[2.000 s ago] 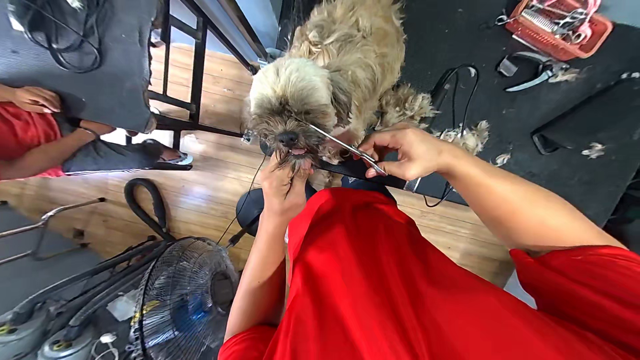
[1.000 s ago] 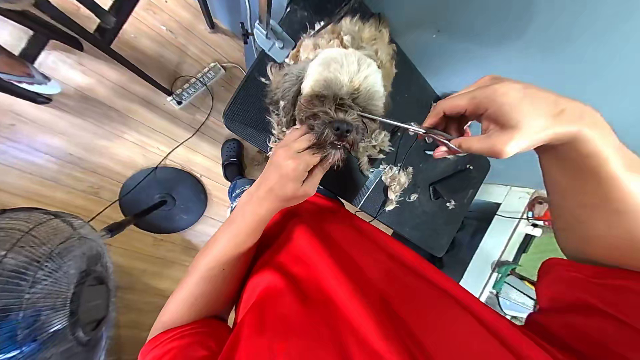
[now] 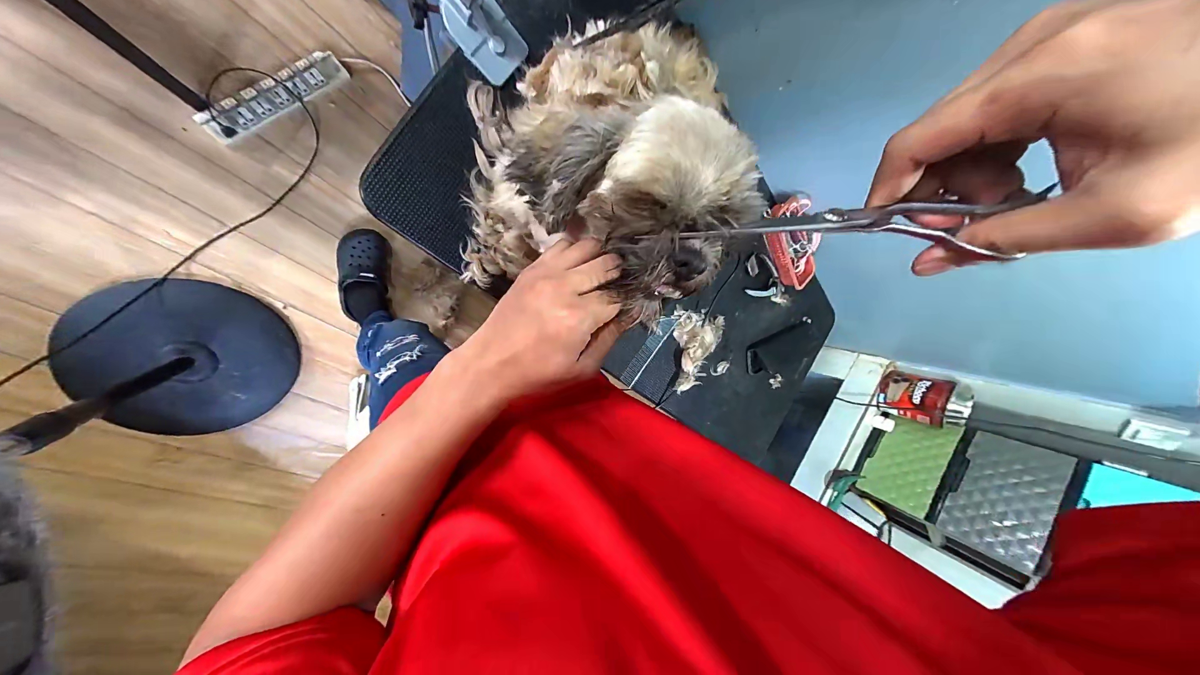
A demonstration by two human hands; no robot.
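A long-haired dog (image 3: 689, 159) with a cream head and darker muzzle is on a black grooming table (image 3: 422, 178). My left hand (image 3: 553, 319) grips the fur at the side of its muzzle and chin, with the fingertips partly hidden in the hair. In my right hand (image 3: 1022, 150) is a pair of metal grooming scissors (image 3: 825, 221), thumb and fingers at the handle rings. The blades point left and lie across the muzzle, just above the nose; their tips are lost in the fur. Clumps of cut fur (image 3: 696, 345) lie on the table below the head.
A pink basket of tools (image 3: 792, 246) stands by the wall beyond the muzzle. A black tool (image 3: 773, 345) lies near the fur clumps. On the floor at left are a power strip (image 3: 272, 97) with a cord and a round black stand base (image 3: 174, 356). A clamp (image 3: 483, 37) holds the table's far edge.
The view has swung a lot. In all frames my left hand stays at the dog's muzzle and my right hand keeps the scissors; the blades now lie closer above the nose than one second ago.
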